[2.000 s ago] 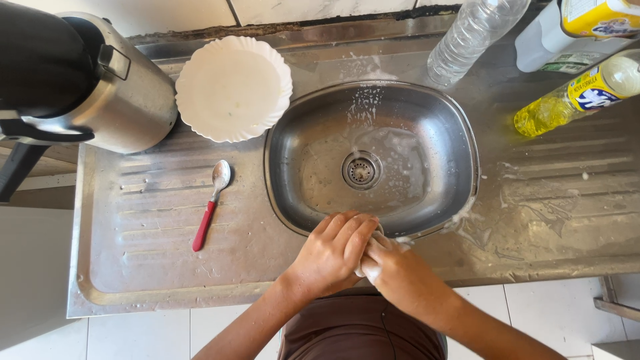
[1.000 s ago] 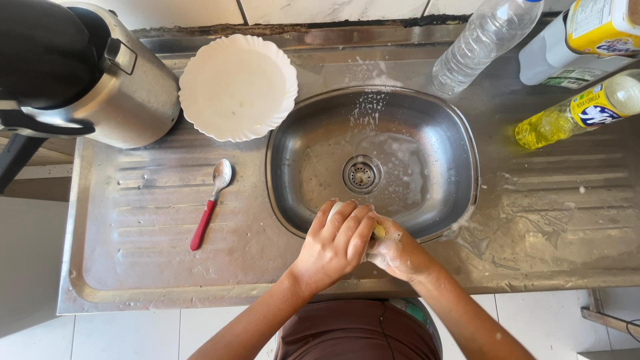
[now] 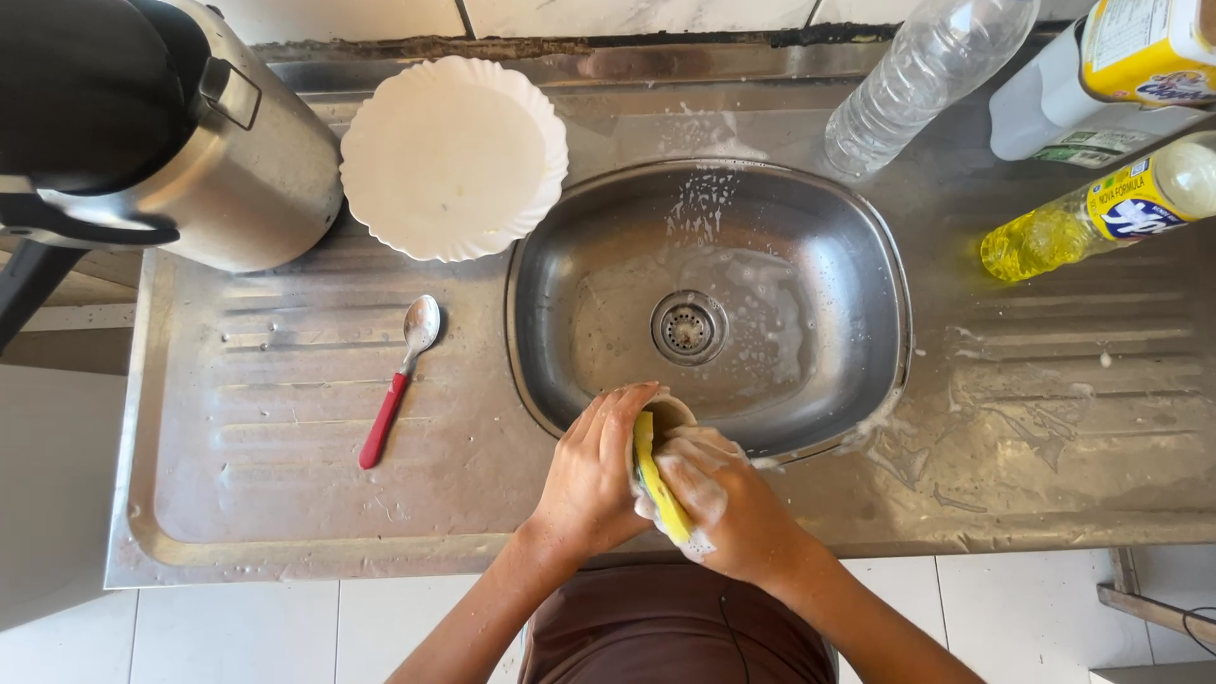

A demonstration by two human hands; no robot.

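At the near rim of the stainless steel sink [image 3: 708, 313], my left hand [image 3: 594, 475] is wrapped around a pale cup [image 3: 673, 410], of which mostly the rim shows. Suds cover my right hand [image 3: 727, 503], which holds a yellow sponge [image 3: 663, 484] against the cup; its fingers reach to the cup's mouth and are partly hidden. Left of the sink lies a spoon with a red handle [image 3: 385, 423], bowl pointing away from me. A white scalloped plate [image 3: 454, 160] rests behind the spoon, beside the sink's far left rim.
A steel thermos [image 3: 256, 161] with a black top stands at the far left. On the right are a clear plastic bottle [image 3: 912, 85], a yellow carton [image 3: 1135, 52] in a grey holder [image 3: 1031, 100], and a bottle of yellow dish soap [image 3: 1045, 233]. Foam and water wet the steel counter [image 3: 1007, 456].
The hands have shifted so that the cup's rim and much more of the yellow sponge show between them. The spoon, plate and bottles keep their places.
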